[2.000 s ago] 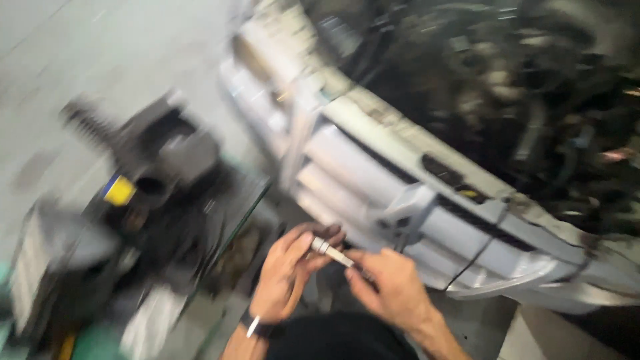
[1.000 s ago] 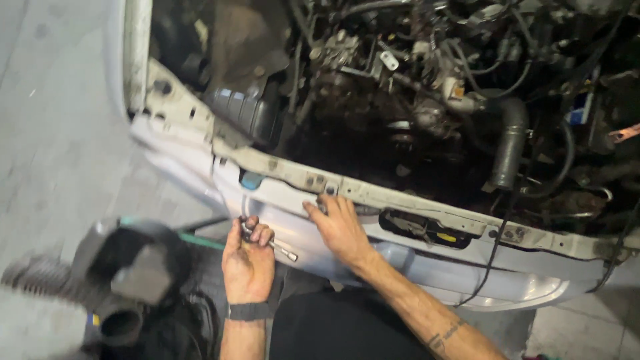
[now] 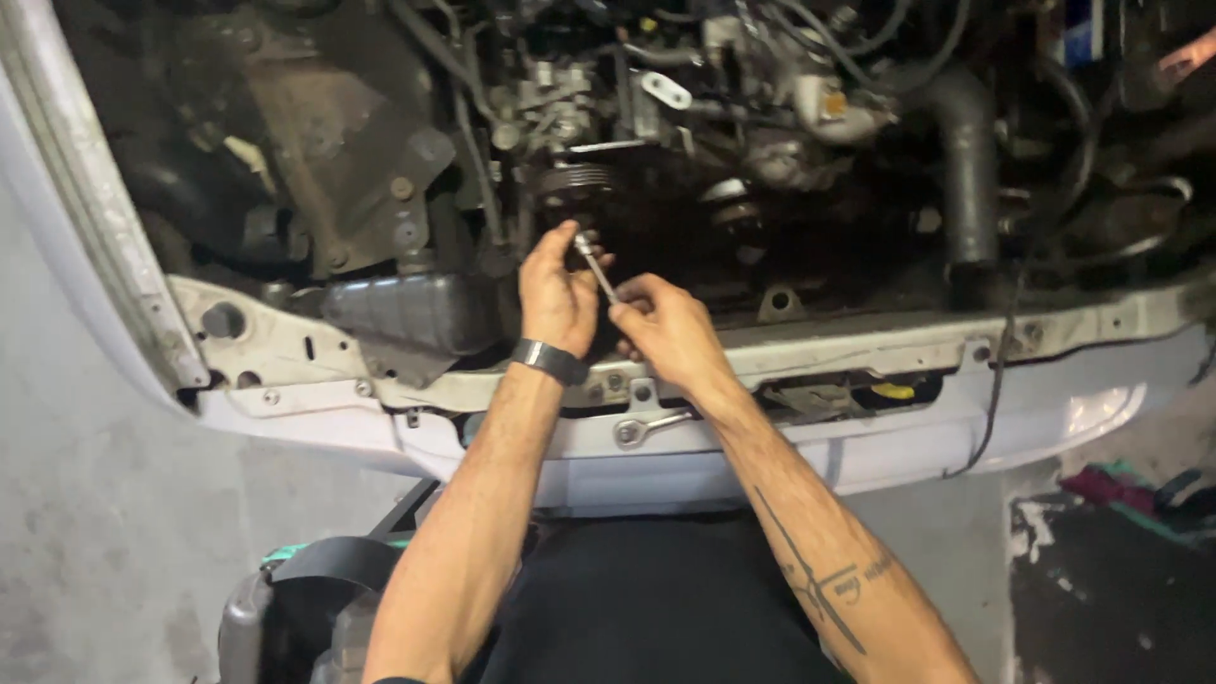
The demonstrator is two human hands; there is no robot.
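Both hands are inside the front of a car's engine bay, above the upper crossmember [image 3: 817, 353]. A slim chrome tool, perhaps a ratchet or socket extension [image 3: 597, 269], runs between them. My left hand [image 3: 560, 290] has its fingers around the tool's upper end, close below a ribbed pulley [image 3: 578, 180]. My right hand [image 3: 665, 328] pinches the lower end between thumb and fingers. A ring wrench [image 3: 631, 432] lies on the pale bumper top under my right forearm, its handle partly hidden.
A dark plastic reservoir [image 3: 413, 312] sits left of my left hand. A thick grey hose [image 3: 967, 171] stands at the right, and a thin black cable [image 3: 997, 399] hangs over the bumper [image 3: 655, 480]. Removed dark parts [image 3: 285, 608] lie on the floor at lower left.
My hands have moved from over the bumper into the engine bay, and my right hand has come to the chrome tool, which a second ago only my left hand held. The view has shifted.
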